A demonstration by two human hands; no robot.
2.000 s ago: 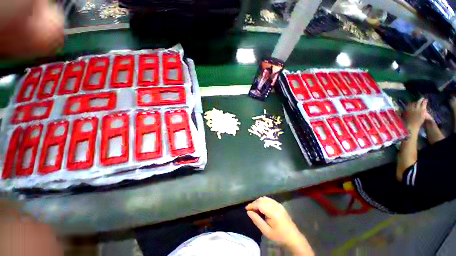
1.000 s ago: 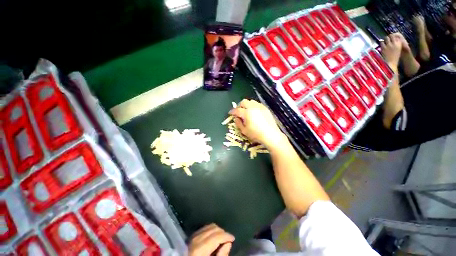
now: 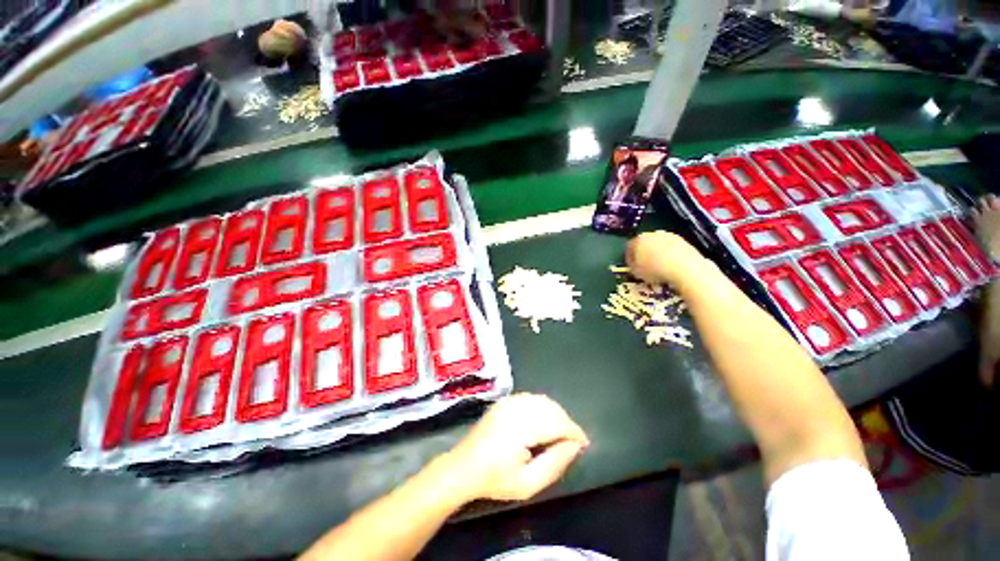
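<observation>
My right hand [image 3: 660,261] is at the far edge of the looser pile of pale strips [image 3: 649,311], its fingertips at a pale piece. My left hand [image 3: 524,447] is curled near the bench's front edge, right of the left tray's front corner; whether it holds anything cannot be told. A heap of cream pieces [image 3: 538,296] lies between the trays. The left tray [image 3: 219,309] holds red housings [image 3: 327,353] in two rows with sideways ones between. The right tray [image 3: 906,204] on its stack holds similar red housings.
A phone [image 3: 629,186] is propped against a pale post [image 3: 678,82] beyond the strips. Across the green bench [image 3: 526,189] stand more tray stacks with red housings [image 3: 444,66] and small pale heaps. Another person's hand [image 3: 987,225] is at the right edge.
Since the first frame, my right hand has reached to the strip pile. Since one second ago, the view has widened to show both trays, and my left hand shows more fully over the bench's front edge.
</observation>
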